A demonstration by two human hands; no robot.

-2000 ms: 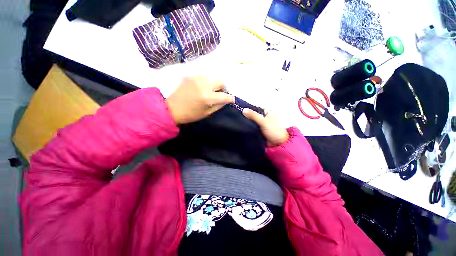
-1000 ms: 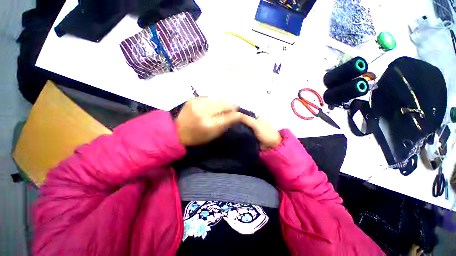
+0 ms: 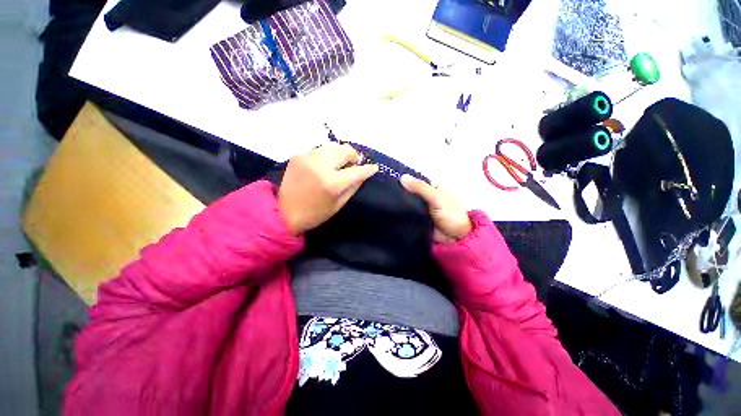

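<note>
A black garment piece [image 3: 374, 223] lies across the lap and up to the table edge. A thin silvery chain trim [image 3: 390, 171] runs along its upper edge between my hands, and a short end sticks out past my left hand onto the table. My left hand [image 3: 318, 185] pinches the cloth edge and trim with its fingertips. My right hand [image 3: 439, 210] holds the same edge, thumb on top, fingers hidden under the cloth. A needle or thread is too fine to make out.
Red-handled scissors [image 3: 513, 169], thread cones [image 3: 575, 130] and a black handbag [image 3: 676, 175] lie right. Small snips [image 3: 464, 102], yellow-handled pliers [image 3: 410, 50], a striped pouch [image 3: 284, 55] and a blue booklet [image 3: 473, 28] lie beyond. A tan board [image 3: 106, 199] is at left.
My left hand has shifted slightly left and back from my right hand, uncovering the silvery trim between them. The view has shifted a little.
</note>
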